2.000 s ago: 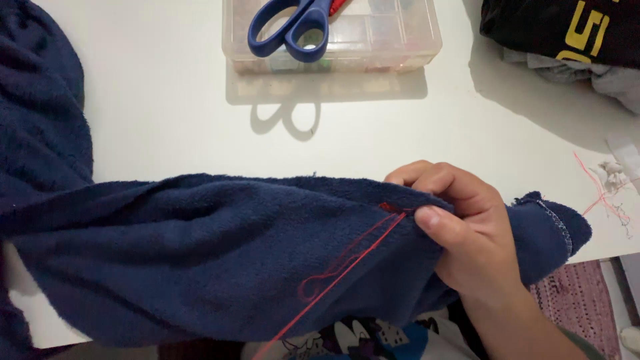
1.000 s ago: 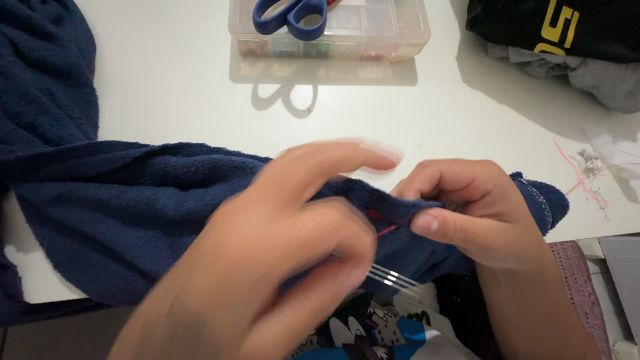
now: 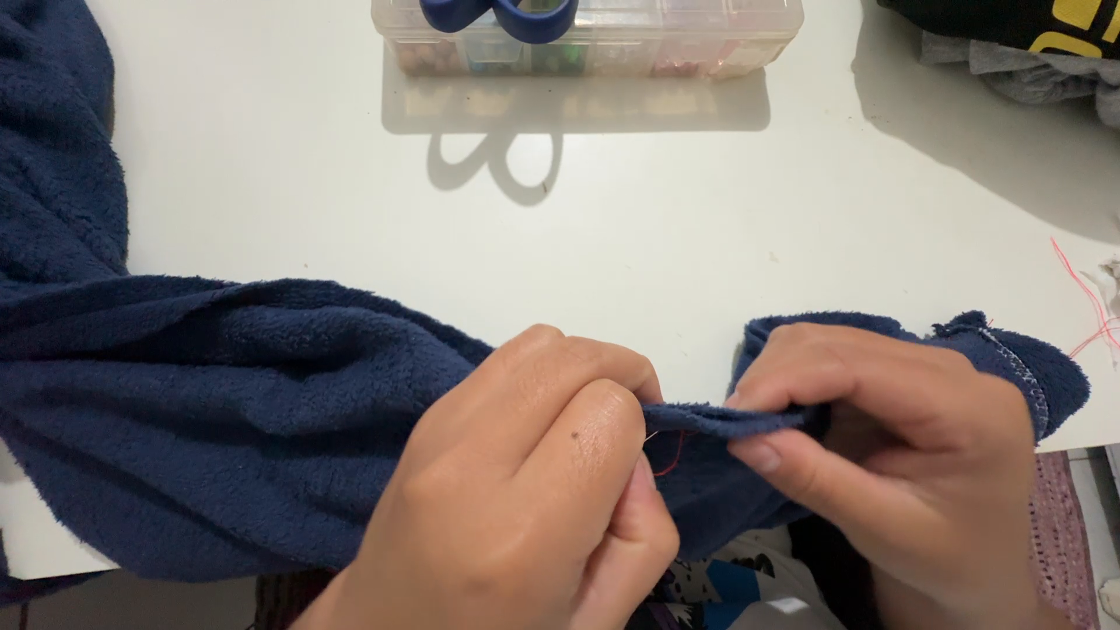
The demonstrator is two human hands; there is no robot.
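Note:
Navy fleece fabric [image 3: 262,394] stretches across the front of the table, its upper edge drawn into a narrow fold between the hands. My left hand [image 3: 534,472], at the centre, has its fingers closed at this fold, and its fingertips are mostly hidden. A thin needle-like glint shows beside them, but what it is cannot be told for certain. From the fold a loop of red thread [image 3: 679,455] hangs between the hands. My right hand [image 3: 892,446] pinches the folded edge between thumb and fingers. Beyond it lies the fabric's end, with a pale stitched seam [image 3: 1019,372].
Blue-handled scissors [image 3: 535,19] rest on a clear plastic compartment box [image 3: 595,44] at the back of the white table [image 3: 612,227]. Black and grey cloth [image 3: 1024,52] lies at the back right. Loose red thread [image 3: 1081,289] is near the right edge.
My left hand, out of view at first, has come in and closed at the fabric edge beside my right hand. The long red thread strand seen earlier now shows only as a short loop.

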